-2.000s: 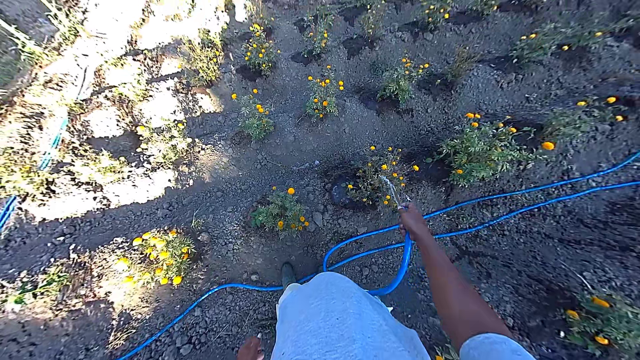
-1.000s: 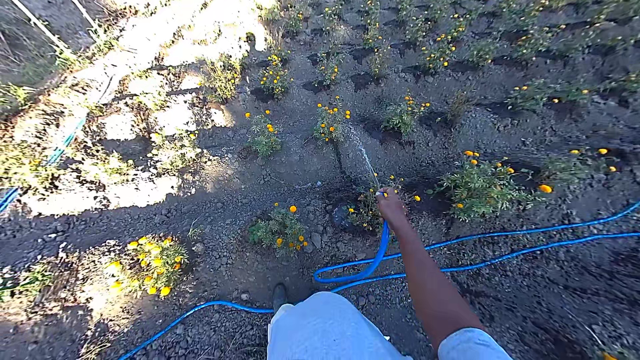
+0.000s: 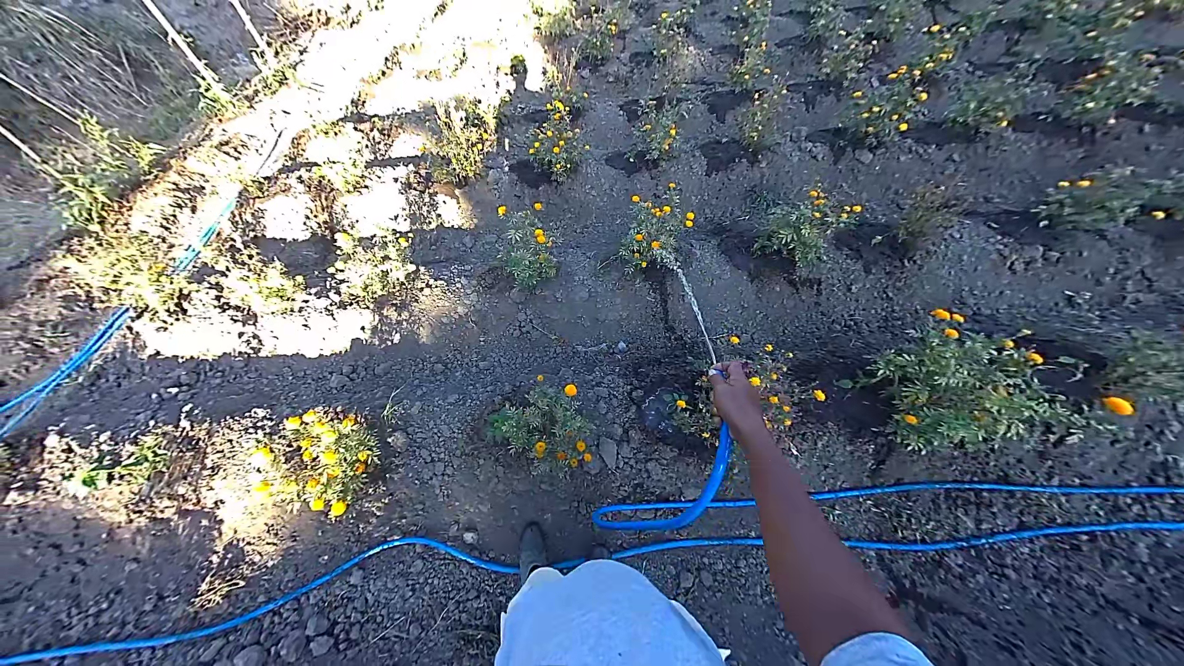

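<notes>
My right hand (image 3: 737, 398) is closed around the end of a blue garden hose (image 3: 717, 472), just above a marigold plant (image 3: 772, 384) with orange blooms. A stream of water (image 3: 694, 310) arcs forward from the hose end and lands at the base of another marigold plant (image 3: 657, 231). Below my hand the hose bends in a loop near my feet. To the left of the hand stands a small marigold plant (image 3: 546, 425), and a bigger one (image 3: 971, 384) grows at the right. My left hand is out of view.
One blue hose length (image 3: 305, 587) crosses the ground by my boot (image 3: 533, 548) and runs right; another pair of blue hoses (image 3: 79, 361) lies at the far left. A yellow-flowered marigold (image 3: 319, 458) grows at the lower left. Rows of plants stand in dry, cloddy soil ahead.
The water now reaches a plant farther ahead; two seconds ago it fell on the plant beside my right hand. My left hand, visible low in the earliest frame, has left the view.
</notes>
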